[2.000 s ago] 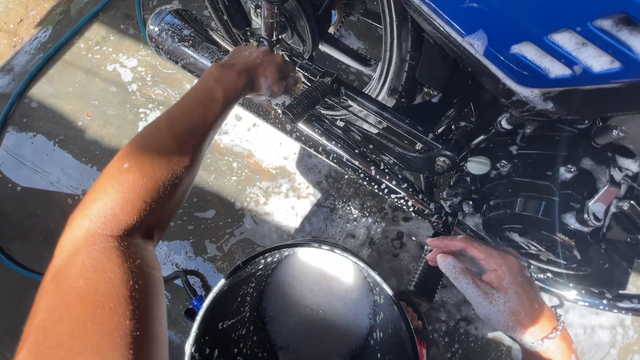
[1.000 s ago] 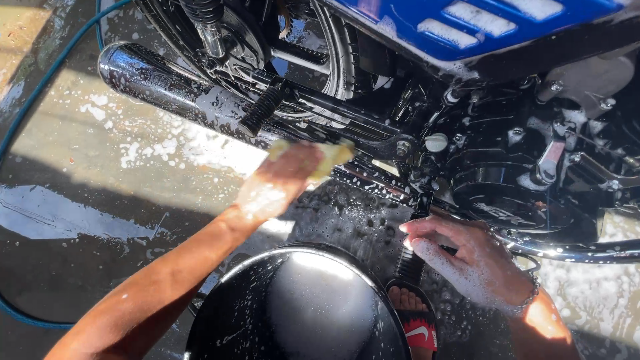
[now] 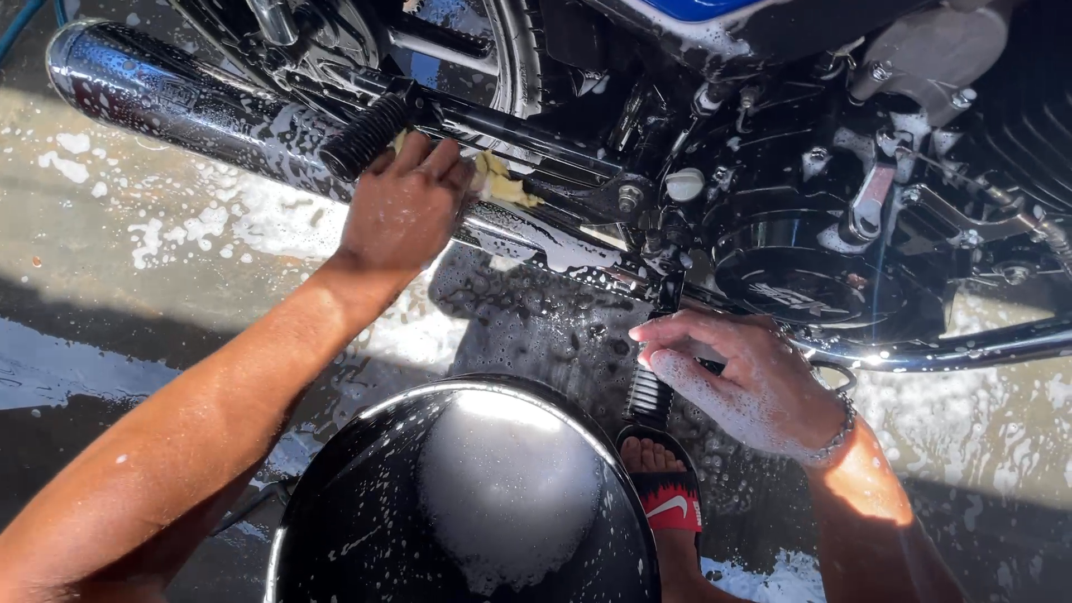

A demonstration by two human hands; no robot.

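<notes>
My left hand holds a soapy yellow sponge or cloth against the motorcycle's lower frame, just above the exhaust pipe and beside the rear rubber footpeg. Foam runs along the pipe and dots the chrome muffler. Over the front rubber footpeg, my right hand hovers or rests, foam-covered, with thumb and fingers apart and nothing seen between them; whether it touches the peg I cannot tell. The black engine cover lies just above that hand.
A black bucket with suds inside stands at the bottom centre. Right of it is a foot in a red and black slide sandal. The concrete floor is wet and foamy. A hose runs at the upper left.
My left hand has gone from the rear of the bike to the pipe's middle, then back toward the rear footpeg with the yellow sponge or cloth. My right hand stays near the front footpeg.
</notes>
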